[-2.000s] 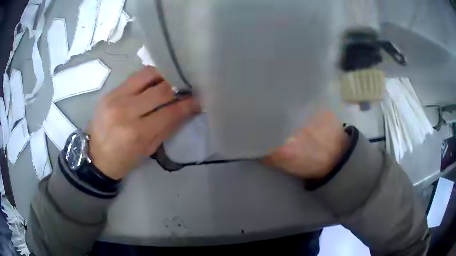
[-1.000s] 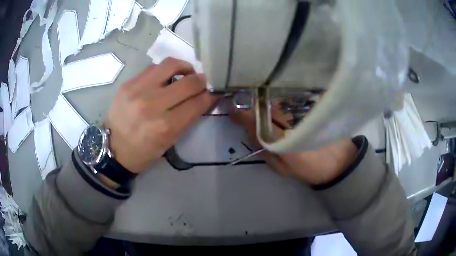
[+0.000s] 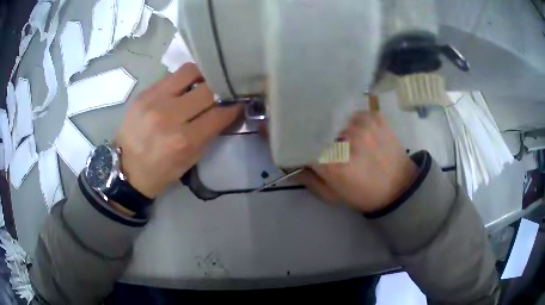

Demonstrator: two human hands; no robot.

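Observation:
My left hand [image 3: 170, 131] is on the machine bed, its fingertips beside the shiny presser foot [image 3: 256, 109]. A white fabric piece [image 3: 178, 53] sticks out beyond its fingers; the rest is hidden under hand and machine. My right hand [image 3: 367, 164] is right of the needle area, partly behind the off-white machine head [image 3: 322, 77]. A thin silver awl [image 3: 279, 179] projects left from under its fingers over the needle plate [image 3: 230, 164]. A small cream ribbed knob [image 3: 335, 152] shows against this hand.
Pointed white pieces [image 3: 101, 90] lie spread at left, with curling trimmings [image 3: 51, 74] at the far left edge. A fanned bundle of white strips [image 3: 478, 140] lies at right. A larger cream ribbed knob [image 3: 422, 90] hangs above it. White sheets [image 3: 400, 289] show below right.
The camera view has swung, so the machine head now covers a different area and the ribbed knobs show again. Both hands stay near the needle area; the awl still projects from my right hand.

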